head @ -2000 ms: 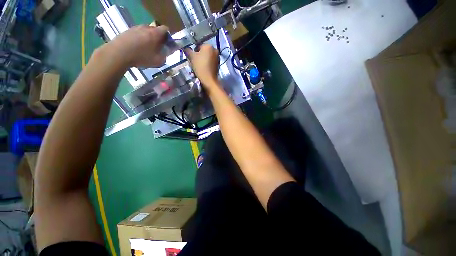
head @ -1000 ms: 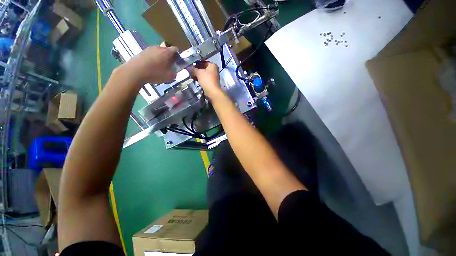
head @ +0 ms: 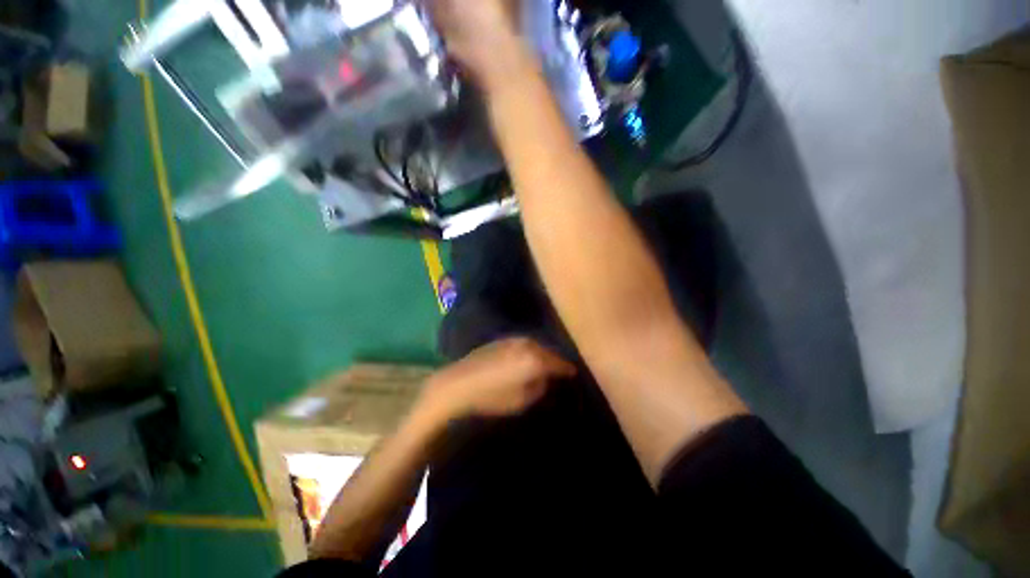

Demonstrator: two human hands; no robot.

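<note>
The silver metal press [head: 339, 102] stands at the top, blurred and partly cut off by the upper edge. My right hand [head: 477, 32] is at the press, blurred and partly cut off by the top edge; its fingertips and anything in them are hidden. My left hand [head: 514, 376] is over my dark-clothed lap, well below the press, with its fingers curled and pointing right. It is blurred, and I cannot tell whether it holds something small. No fan blade can be made out.
A blue valve knob [head: 623, 53] and a looping black hose are right of the press. White sheet [head: 904, 226] and a brown carton [head: 1000, 305] lie at the right. A printed carton [head: 350, 406] stands on the floor below. A blue stool [head: 57, 217] and open carton [head: 96, 327] are left.
My left hand has left the press and come down over my lap. My right hand is still at the press. The view has tilted down, so the press sits higher and is cut off.
</note>
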